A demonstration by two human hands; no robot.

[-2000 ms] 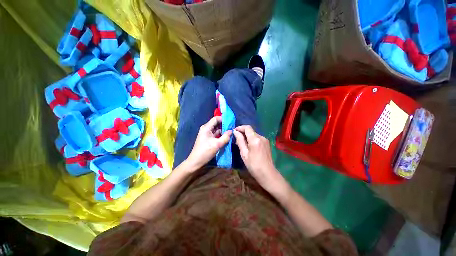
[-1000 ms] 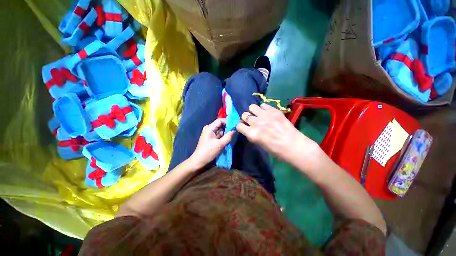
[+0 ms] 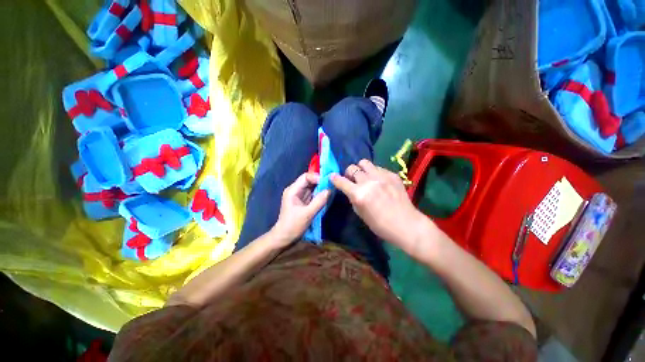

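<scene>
A light-blue plush gift-box piece (image 3: 325,157) stands edge-on between my jeans-covered thighs, with a red bow (image 3: 315,164) on its left side. My left hand (image 3: 300,206) grips its left side and near part between thumb and fingers. My right hand (image 3: 368,189), with a ring, is at the right edge of the piece, thumb and fingertips close together at the seam. No needle or thread can be made out at the fingertips.
Left, a yellow sack (image 3: 244,106) holds blue pieces. Right, a red stool (image 3: 488,177) bears a dotted paper (image 3: 555,211), slim tool (image 3: 522,237) and printed case (image 3: 583,239). A yellow scrap (image 3: 402,159) is at its edge. Cartons (image 3: 506,92) stand ahead.
My right hand moved out to the right and back to near the piece. The yellow scrap appeared by the stool's edge. My left hand keeps its hold.
</scene>
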